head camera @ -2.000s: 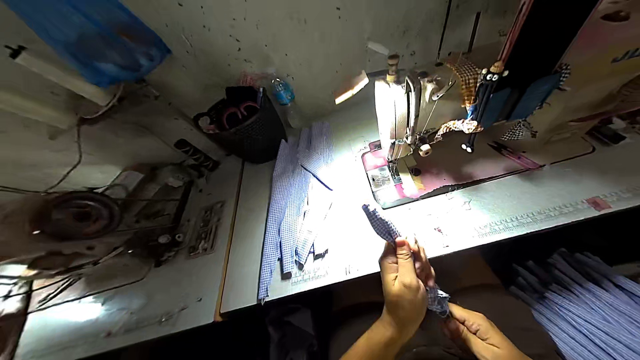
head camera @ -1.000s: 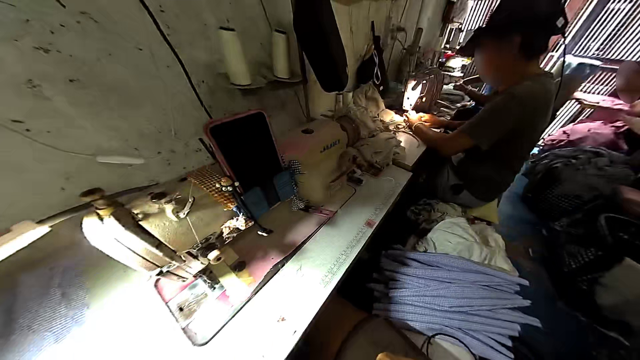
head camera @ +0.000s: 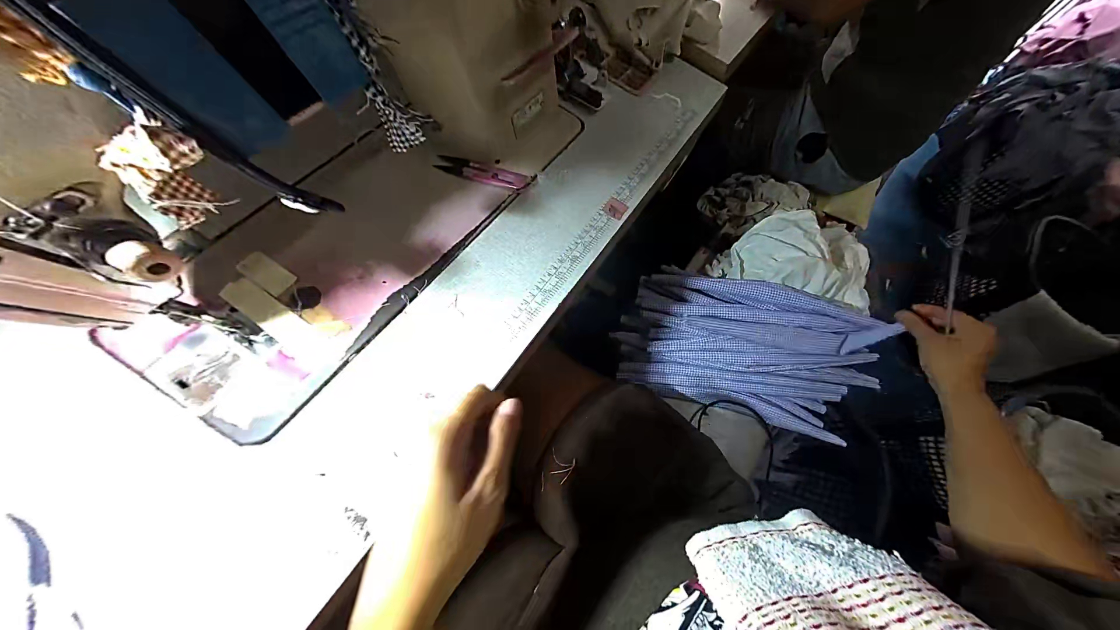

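My left hand [head camera: 477, 455] rests at the front edge of the sewing table [head camera: 394, 376], its fingers curled a little, with nothing seen in it. Out to the right, my right hand [head camera: 949, 346] pinches the pointed end of a blue checked fabric strip [head camera: 875, 334]. That strip lies at the right side of a pile of similar blue checked strips [head camera: 735, 337]. A thin pale rod or cord stands behind my right hand; whether the hand touches it is unclear. The sewing machine's needle plate [head camera: 206, 381] is at the left, under bright light.
Pink-handled thread snips [head camera: 486, 173] lie on the machine bed near a printed ruler scale [head camera: 577, 254]. A white cloth [head camera: 801, 254] lies behind the pile. A striped towel [head camera: 814, 577] is at the bottom. Part of another person [head camera: 919, 79] shows at the top right.
The view has swung right and down. My hands, together on a small piece of checked fabric two seconds ago, are now apart, the right one at the pile of strips.
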